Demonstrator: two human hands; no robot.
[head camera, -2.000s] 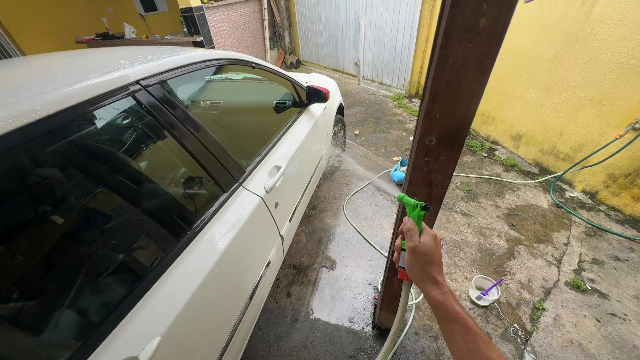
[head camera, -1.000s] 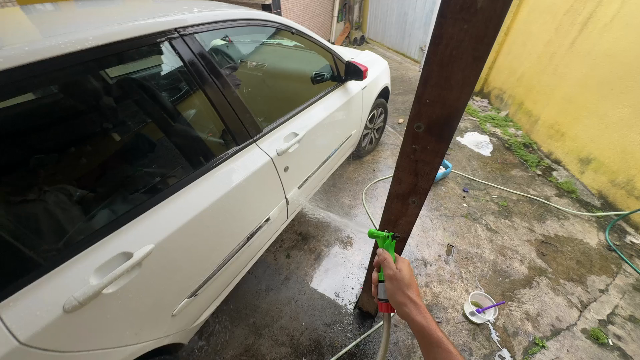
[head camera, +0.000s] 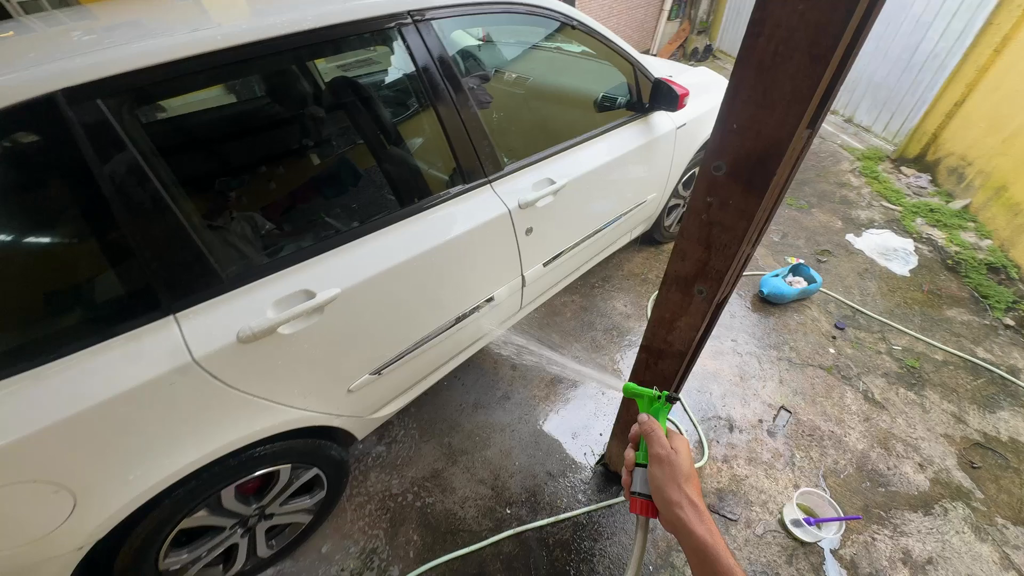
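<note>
My right hand (head camera: 666, 468), low and right of centre, is closed around a green hose spray nozzle (head camera: 650, 404) with a grey and red connector. A pale hose (head camera: 638, 544) runs down from it. Water sprays left from the nozzle toward the lower edge of the white car's rear door (head camera: 360, 320), just past the chrome trim strip (head camera: 436, 340). The car's rear wheel (head camera: 248, 516) is at the bottom left, and its front wheel (head camera: 680, 200) is partly behind the post. My left hand does not show.
A dark wooden post (head camera: 720, 208) leans across the view beside the nozzle. On the wet concrete lie a cut blue plastic container (head camera: 790, 284), a white plastic piece (head camera: 884, 250), the hose (head camera: 920, 330) and a white tub (head camera: 812, 512) with a purple-handled brush. A yellow wall (head camera: 972, 136) stands at right.
The view has swung toward the car's rear, bringing the rear wheel into sight. The spray, earlier aimed toward the front of the car, now reaches the rear door's lower edge. The hand keeps its grip.
</note>
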